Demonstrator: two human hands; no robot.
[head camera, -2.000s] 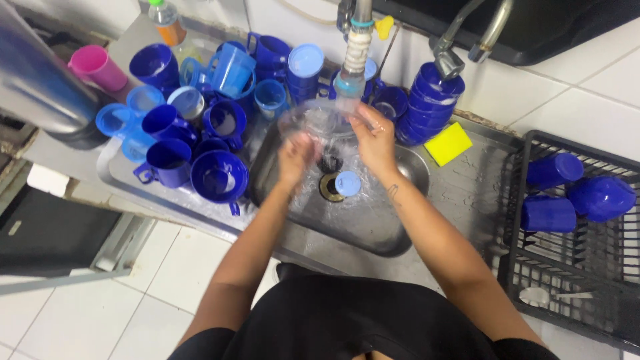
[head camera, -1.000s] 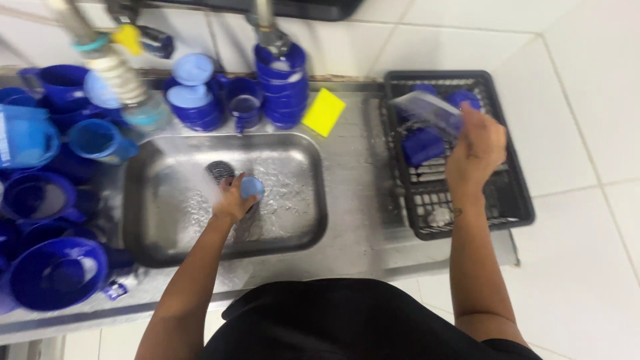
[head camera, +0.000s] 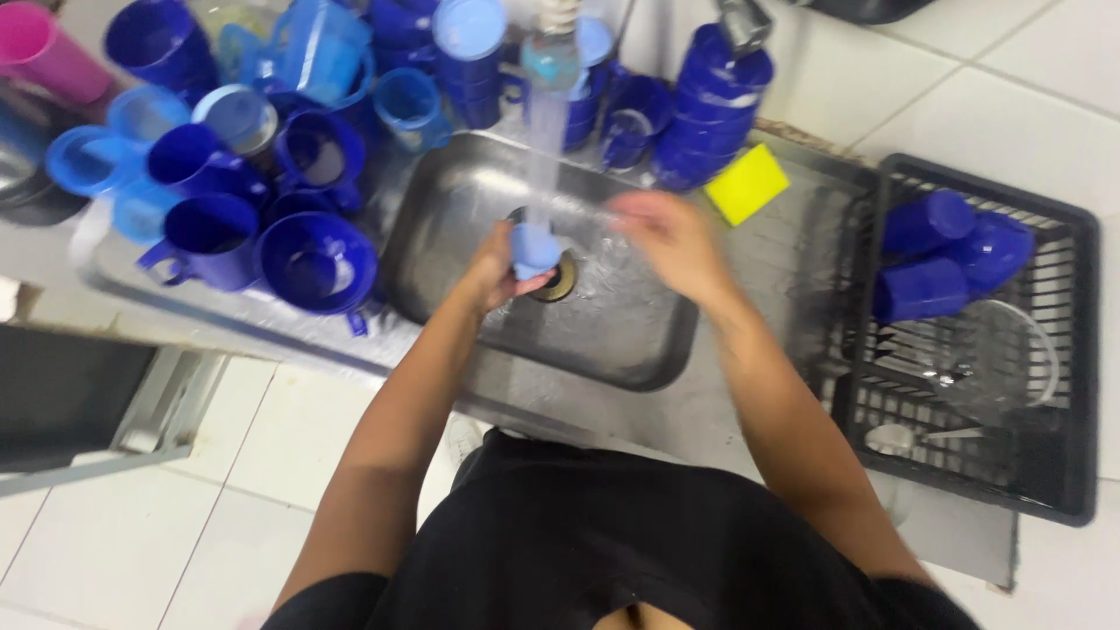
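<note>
My left hand (head camera: 497, 269) holds a small light-blue plastic cup (head camera: 535, 250) over the steel sink basin (head camera: 612, 346), close to the drain. Water from the faucet spout (head camera: 551, 57) runs down onto the cup. My right hand (head camera: 669, 236), blurred, is raised over the basin's right part with its fingers apart and nothing seen in it. A clear, round plastic dish or lid (head camera: 997, 359) lies in the black dish rack (head camera: 1088, 350) at the right, beside several dark-blue cups (head camera: 923, 290).
Many blue mugs (head camera: 210, 232) crowd the counter left of the basin, near a pink cup (head camera: 44, 44). Behind the basin stand stacked blue cups (head camera: 709, 114) and a yellow sponge or cloth (head camera: 746, 185). A spoon (head camera: 919, 436) lies in the rack.
The clear piece, held in both hands and then in my right hand over the rack, now lies in the rack. My right hand is back over the basin. My left hand has lifted the light-blue cup.
</note>
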